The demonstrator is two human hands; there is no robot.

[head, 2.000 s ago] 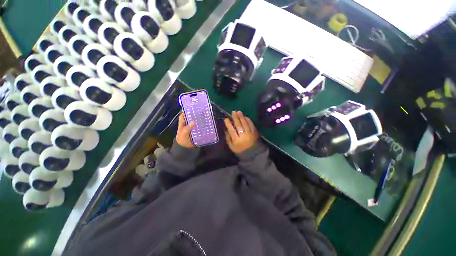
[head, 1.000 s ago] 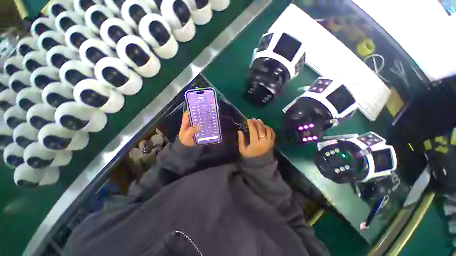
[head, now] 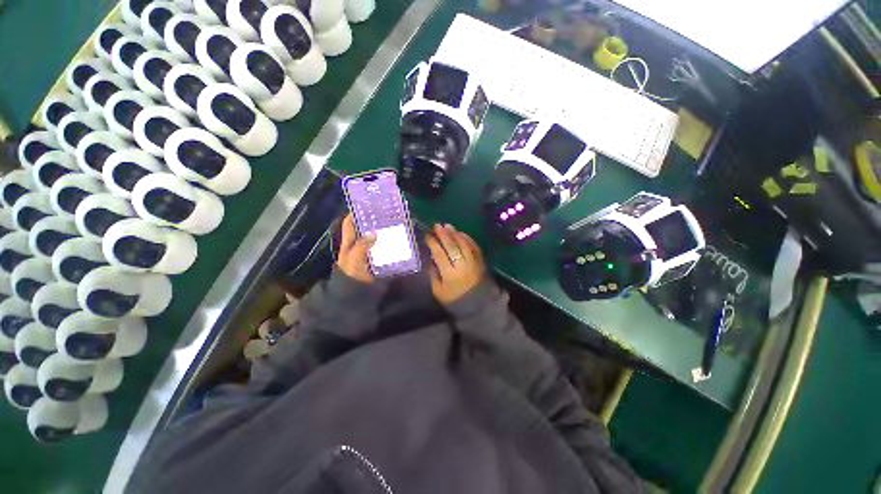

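My left hand [head: 355, 251] holds a smartphone [head: 383, 222] upright in front of my chest, its screen lit purple with a white block low on it. My right hand [head: 454, 260] is beside the phone, fingers apart, with a ring on one finger and nothing seen in it. Three PTZ dome cameras stand on the green bench ahead: the left one [head: 444, 111] is unlit, the middle one [head: 546, 169] shows pink-purple lamps, and the right one [head: 633, 246] shows pale lamps and a small green light.
Rows of small white cameras [head: 195, 155] fill the left bench behind a metal edge. A white keyboard [head: 580, 101] lies behind the dome cameras, below a monitor [head: 734, 24]. At right are a mouse mat [head: 717, 289], a pen [head: 714, 338] and a black machine with yellow stickers [head: 821, 193].
The phone screen now shows a white block in its lower half. The right dome camera's face has turned and its lamps have come on. The view has shifted; my hands stay near each other.
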